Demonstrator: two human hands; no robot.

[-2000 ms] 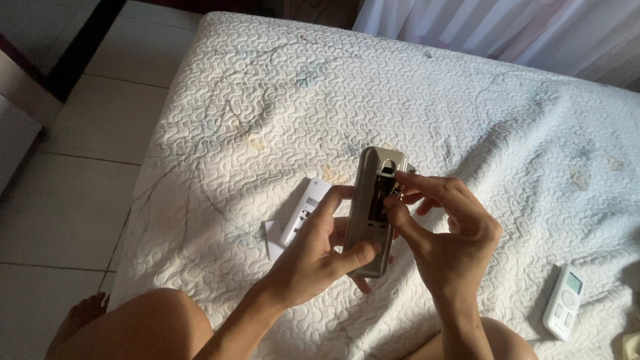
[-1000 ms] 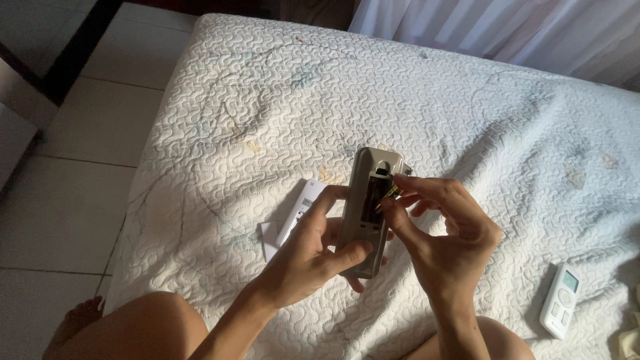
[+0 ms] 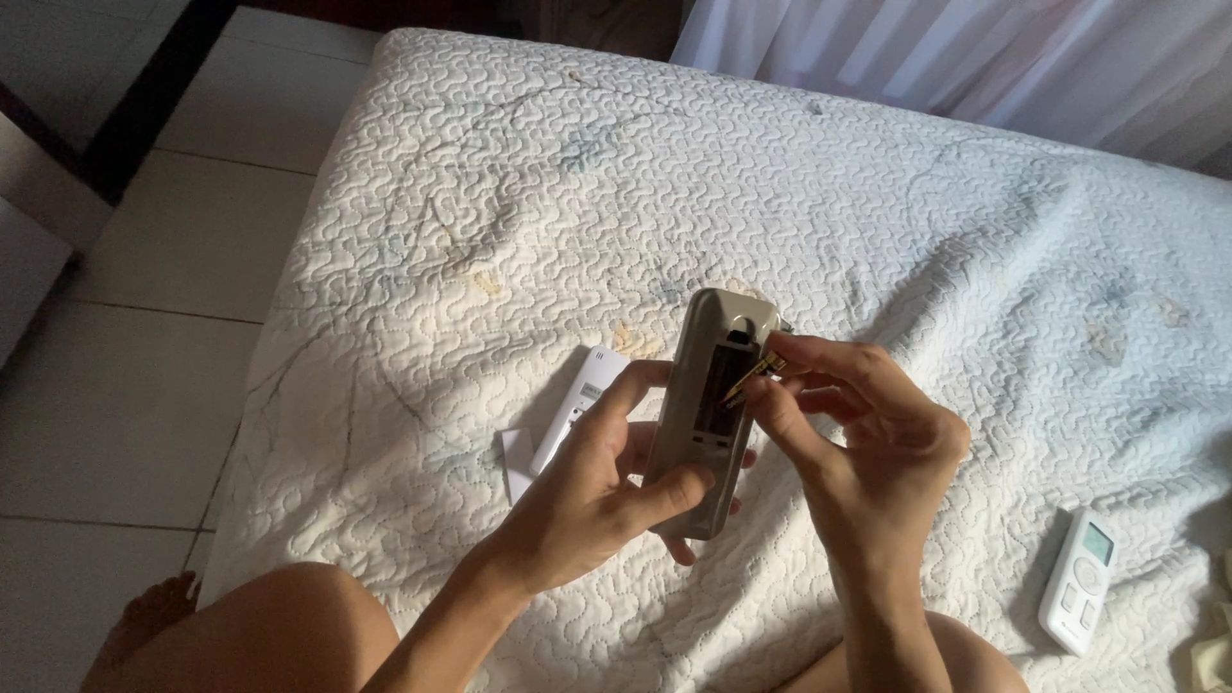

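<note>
A beige remote control [image 3: 681,423] is held back side up by my left hand [image 3: 597,481], the thumb across its lower part and the fingers beneath. Its dark battery compartment [image 3: 720,385] is uncovered. My right hand [image 3: 866,423] pinches a small battery [image 3: 754,377] between thumb and index finger. The battery is tilted over the right side of the compartment, its lower end at the opening. Whether another battery sits inside, I cannot tell. A white remote control [image 3: 578,404] lies behind my left hand, partly hidden by it.
A quilted bedspread [image 3: 539,221] covers the bed, with folds at the right. A flat white piece [image 3: 517,462] lies beside the white remote. Another white remote with a screen [image 3: 1079,582] rests at the lower right. A sheer curtain [image 3: 924,58] hangs behind; a tiled floor [image 3: 164,385] is at the left.
The battery between my right fingers shows more plainly and sits tilted at the compartment. My left hand keeps its grip on the beige remote, nearly still.
</note>
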